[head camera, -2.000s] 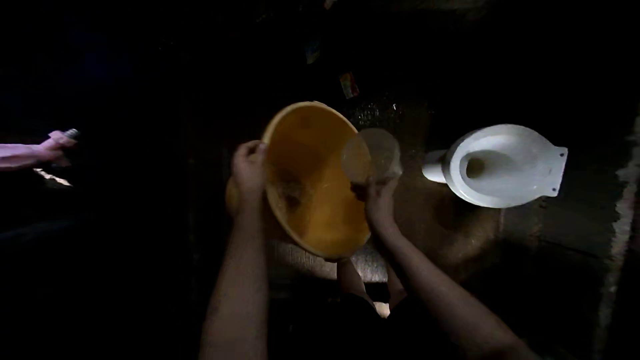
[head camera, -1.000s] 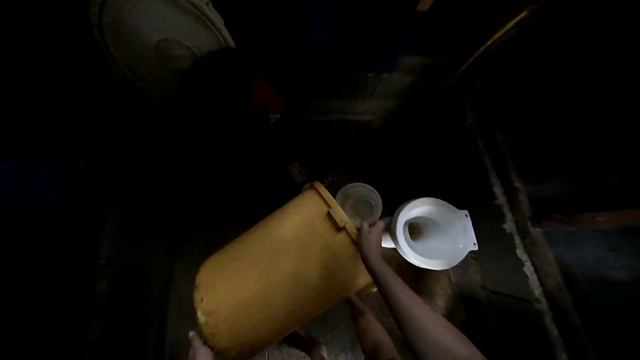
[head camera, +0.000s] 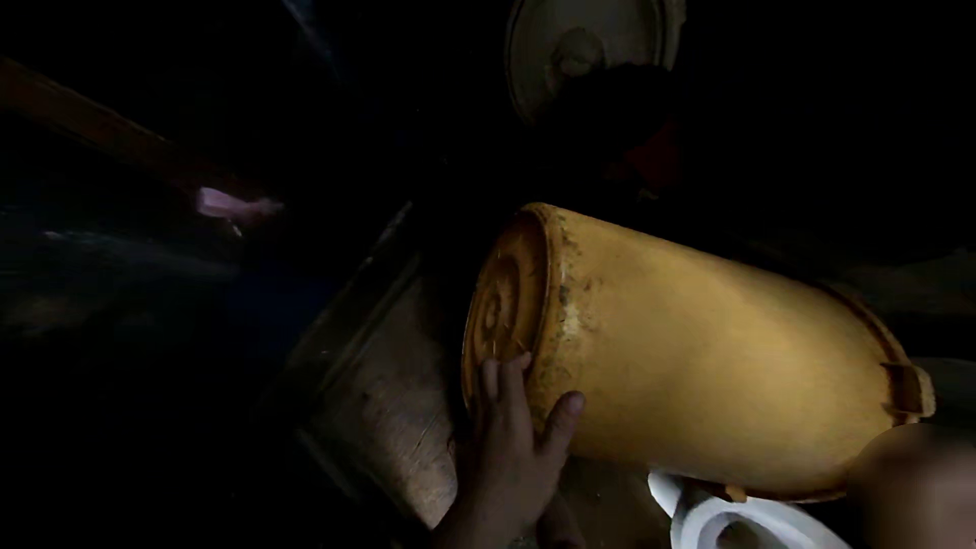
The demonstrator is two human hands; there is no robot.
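Note:
A tall yellow plastic bin [head camera: 701,351] lies tilted on its side, its ringed base toward the left and its handled rim at the right. My left hand [head camera: 518,435] grips the lower edge of the base, with the fingers on the underside and the thumb against the wall. Close to the rim, at the lower right edge, my right hand [head camera: 915,488] is a dark blur, and its fingers cannot be made out. The bin's mouth and inside are turned away from view.
Below the bin's rim is a white ceramic toilet bowl [head camera: 770,526], partly cut off by the frame. A large round pale lid [head camera: 595,53] shows at the top. At left, another person's pink sleeve [head camera: 229,204] is visible. Much of the surroundings is dark.
The bin has swung round from mouth in view to base in view, and my left hand is now on its base. The clear round container seen earlier is out of sight. The view has shifted greatly.

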